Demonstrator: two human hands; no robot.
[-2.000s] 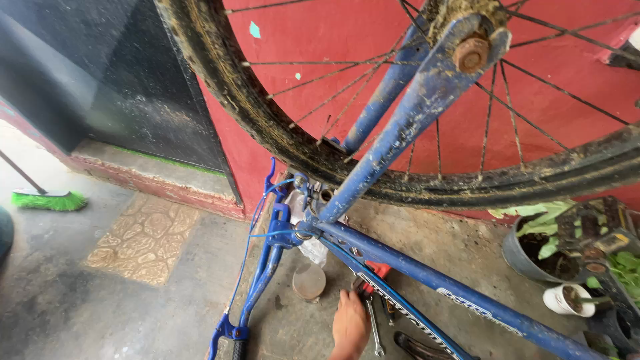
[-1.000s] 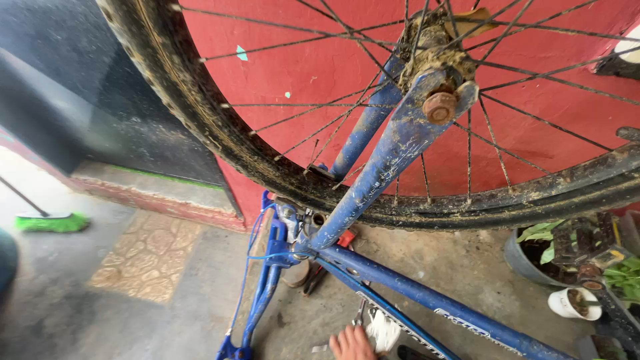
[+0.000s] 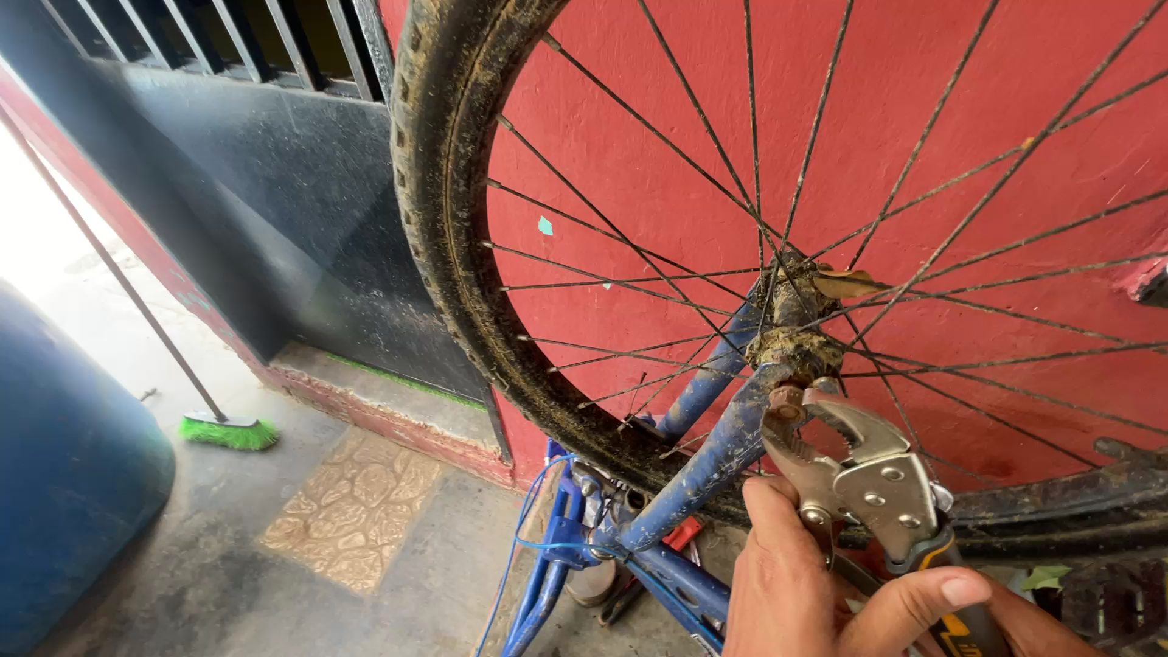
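Observation:
Locking pliers (image 3: 871,493) with dark and yellow grips are held up by the front wheel's hub. Their curved jaws stand apart beside the rusty axle nut (image 3: 787,401); whether they touch it, I cannot tell. My left hand (image 3: 789,579) holds the pliers from the left, its thumb across the handle. Partly hidden at the lower right, my right hand (image 3: 1036,625) is around the handle. The muddy hub (image 3: 794,351) sits in the blue fork (image 3: 716,474) of an upside-down bicycle, its spoked wheel (image 3: 447,182) raised.
A red wall (image 3: 639,109) stands close behind the wheel. Blue handlebars (image 3: 538,593) and a red-handled tool (image 3: 683,534) are low down. At left are a green broom (image 3: 228,431), a large blue container (image 3: 73,456) and a dark door (image 3: 301,210) with a raised sill (image 3: 383,392).
A hand that was low beside the frame, near tools on the floor, is no longer there. Both hands are now up at the hub with the locking pliers. The view has moved closer to the wheel.

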